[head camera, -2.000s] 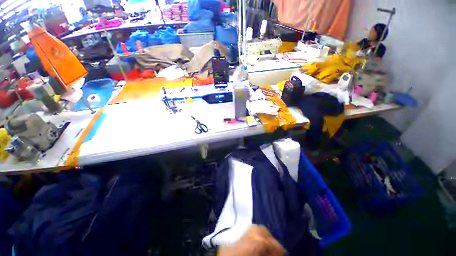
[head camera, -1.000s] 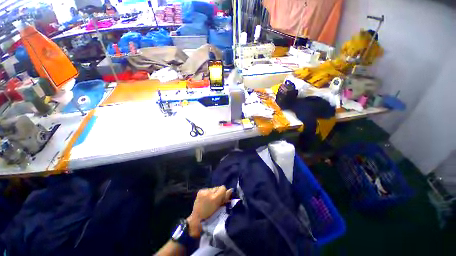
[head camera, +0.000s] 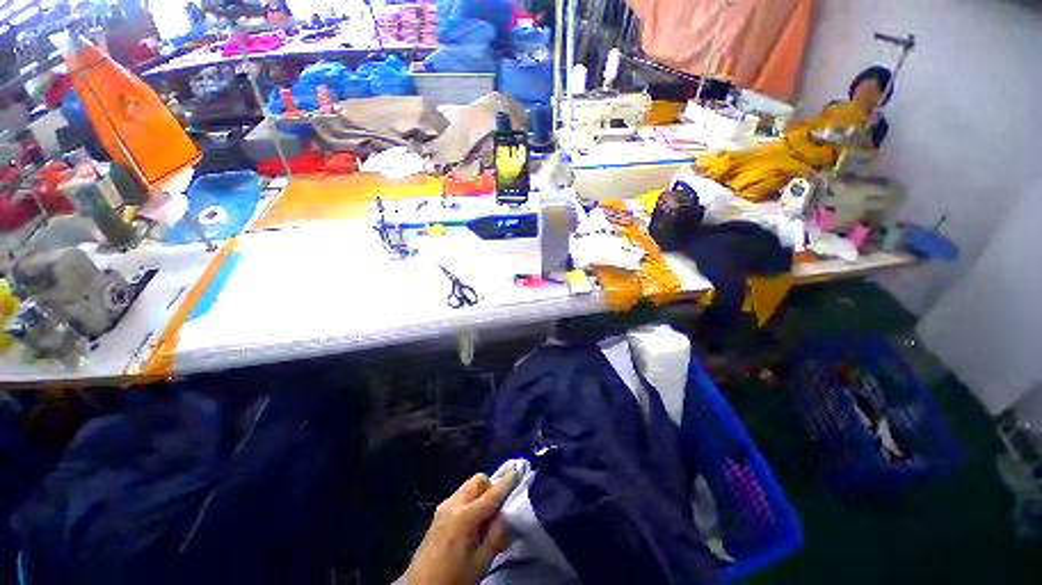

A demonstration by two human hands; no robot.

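A navy garment with white panels (head camera: 606,446) lies over the left side of a blue plastic crate (head camera: 748,480) below the table edge. My left hand (head camera: 463,531) comes in from the bottom edge, its fingers closed on a white part of the garment at its left side. The wrist is cut off by the frame. My right hand is not in view. A white folded piece (head camera: 660,360) sits at the back of the crate.
A white sewing table (head camera: 331,286) spans ahead, with scissors (head camera: 459,288), a sewing machine (head camera: 555,229) and a lit phone (head camera: 511,166). A navy pile (head camera: 126,480) lies low left. Another blue crate (head camera: 874,417) stands right; a person (head camera: 871,91) sits behind.
My left hand has moved down, and its wrist with the watch has left the frame. The white part it holds is bunched differently. The person at the back right has come into view again.
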